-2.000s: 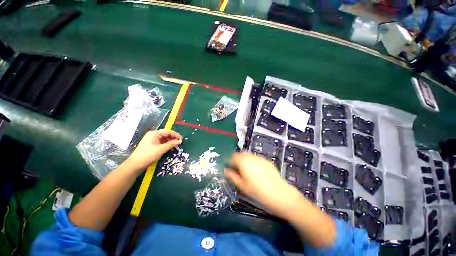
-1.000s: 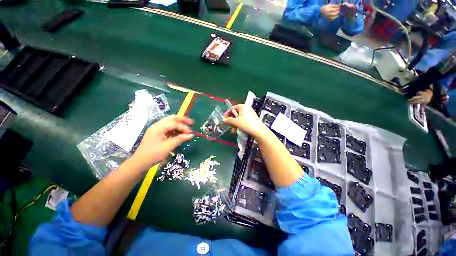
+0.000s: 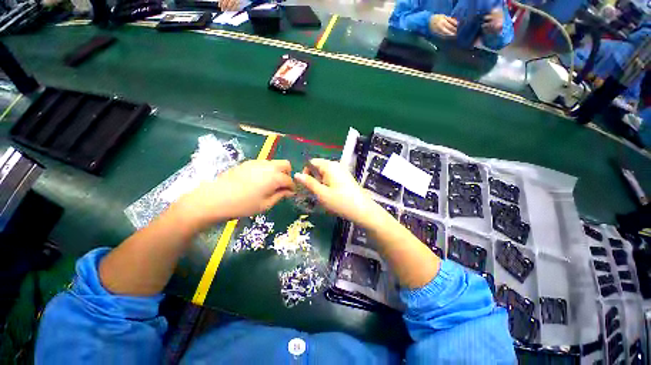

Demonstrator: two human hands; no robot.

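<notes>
My left hand (image 3: 260, 187) and my right hand (image 3: 332, 187) meet above the mat, fingertips close together at a small clear zip bag (image 3: 305, 199). The bag shows below the fingers and is mostly hidden by them. My right fingers pinch it; whether my left fingertips grip it is hard to tell. Below my hands lie a pile of dark and white small parts (image 3: 253, 234) and a pale yellowish-white pile (image 3: 293, 237). Another clear bag of small parts (image 3: 303, 283) lies nearer me.
A blister tray (image 3: 553, 264) with black phone housings and a white slip (image 3: 406, 175) stands at right. A large clear bag (image 3: 153, 204) lies left of the yellow tape (image 3: 215, 262). A black tray (image 3: 80, 127) is far left. A phone assembly (image 3: 289, 75) lies ahead. Another person's hands (image 3: 444, 26) show beyond.
My right hand has moved from beside the tray to the small zip bag and lifted it towards my left hand. Both hands have come together. The phone assembly has shifted left in view.
</notes>
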